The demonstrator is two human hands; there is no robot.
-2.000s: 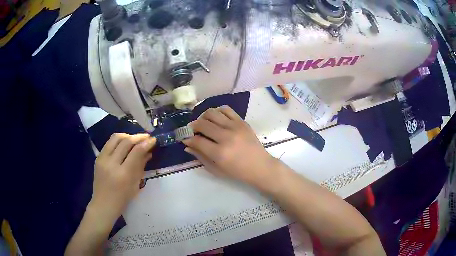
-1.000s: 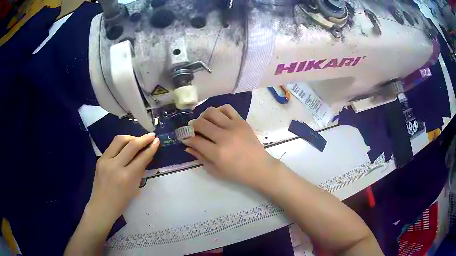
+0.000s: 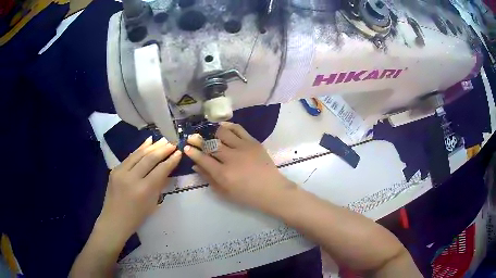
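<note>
A navy cut piece [image 3: 123, 142] lies under the needle area of the white sewing machine head [image 3: 261, 59]. My left hand [image 3: 142, 171] presses on it left of the presser foot, fingers flat and together. My right hand [image 3: 239, 163] is at the right of the foot, thumb and index fingertips close to the left fingertips. The woven label at the foot is mostly hidden by my fingers. The silver ridged knob [image 3: 210, 145] shows beside my right fingers. A spare dark label [image 3: 339, 150] lies right of the needle.
Blue and orange snips [image 3: 311, 106] and a white printed tag [image 3: 343, 117] lie behind the spare label. Large navy panels [image 3: 49, 141] fill the left side. A dark strip with a white emblem [image 3: 450, 143] hangs at the right. A red basket [image 3: 456, 255] is at lower right.
My right thumb and index finger have moved left, up to the left fingertips, and now cover the label that showed between the hands. The view has shifted slightly, moving the machine rightward.
</note>
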